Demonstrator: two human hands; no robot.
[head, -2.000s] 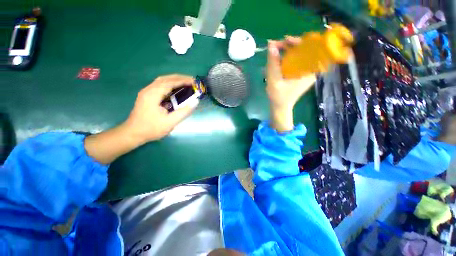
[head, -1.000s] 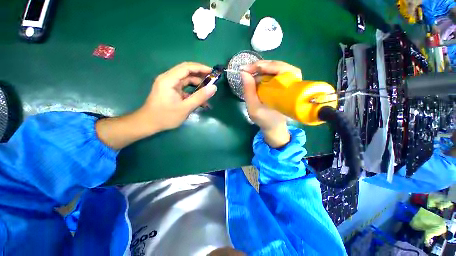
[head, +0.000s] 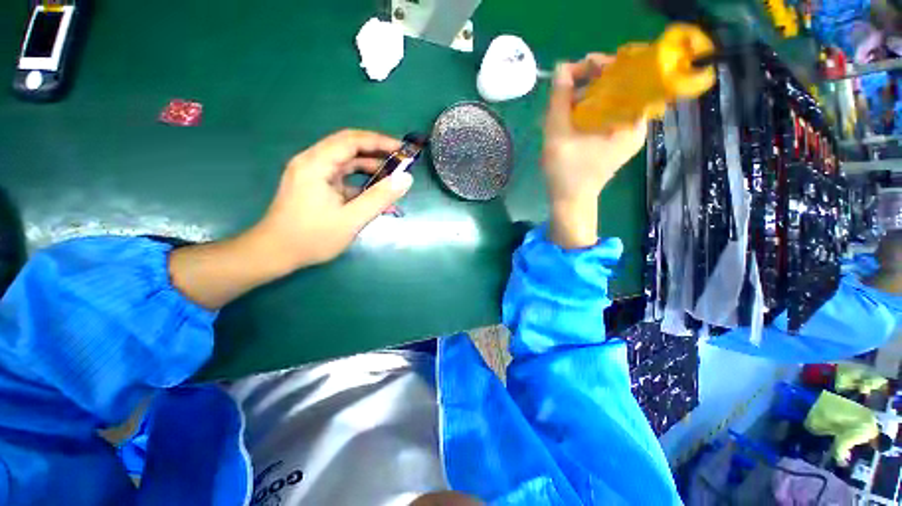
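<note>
My left hand (head: 321,198) holds a small dark phone-like assembly (head: 394,166) between thumb and fingers, its dark end sticking out to the upper right. My right hand (head: 589,148) is raised, gripping a yellow soldering tool (head: 648,81) with a black cord at its rear. The tool's tip points left near a smooth white pot (head: 506,68); a thin pale line shows between them, and whether they touch is unclear. A round, grey, speckled dish (head: 472,150) lies between my hands, just right of the assembly. Much of the assembly is hidden under my fingers.
A white crumpled wad (head: 380,48) lies left of a metal bracket foot (head: 435,22). A phone unit (head: 45,49) lies far left, with a red packet (head: 182,112) nearer. Stacked black trays (head: 791,188) with hanging pale strips stand right. Another person's blue sleeve (head: 806,324) reaches in behind them.
One second ago the yellow tool was at the assembly over the dish. My right hand has since moved it up and right, uncovering the dish. My left hand still holds the assembly.
</note>
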